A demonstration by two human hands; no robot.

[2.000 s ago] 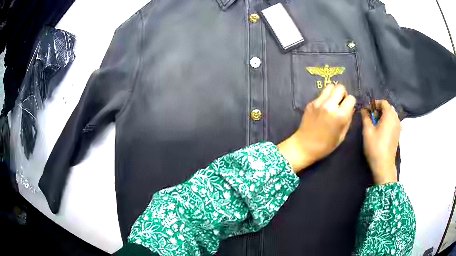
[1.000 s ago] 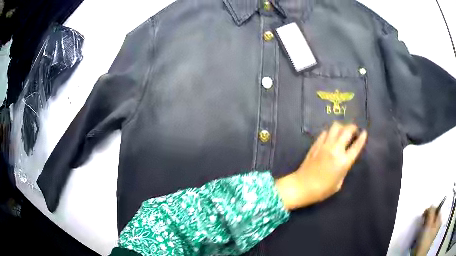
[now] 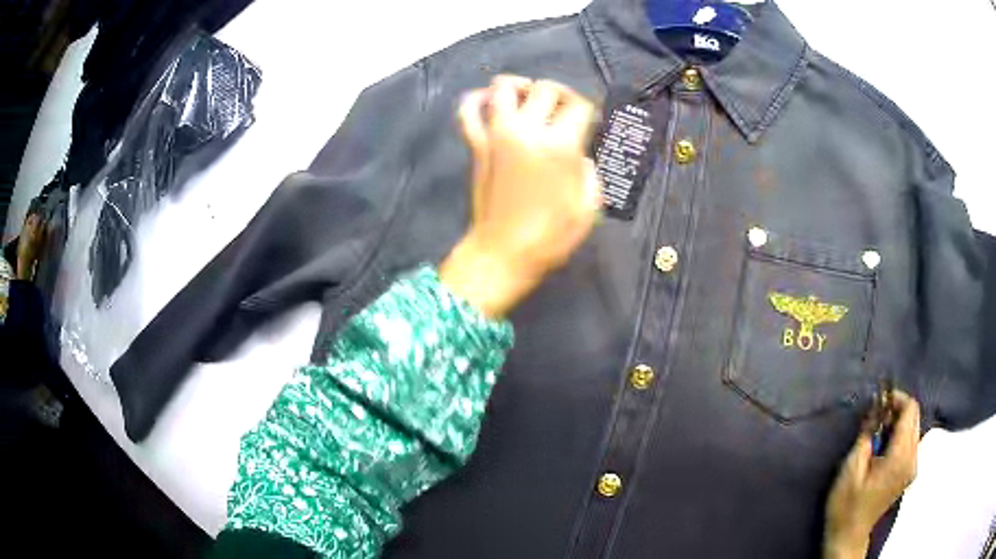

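A dark grey denim shirt (image 3: 481,360) lies front up, with gold buttons down its placket (image 3: 666,259) and a yellow-gold winged emblem (image 3: 807,311) on the chest pocket (image 3: 765,382). The black, printed side of the hang tag (image 3: 626,158) shows beside the placket. My left hand (image 3: 530,186) is blurred, over the shirt's chest at the tag's left edge; its fingers look curled, and whether they hold anything is unclear. My right hand (image 3: 877,470) holds thread snips (image 3: 879,420), blades up and a blue part showing, just below and right of the pocket.
A clear crumpled plastic bag (image 3: 180,120) with dark contents lies at the table's left. The white table (image 3: 328,55) shows around the shirt. Another person's hand (image 3: 31,242) is at the far left edge. A blue hanger part (image 3: 666,13) shows inside the collar.
The shirt appears lower and further right in view, with its collar now showing. My left hand has moved from the pocket to the tag, which has flipped. My right hand has come back over the shirt.
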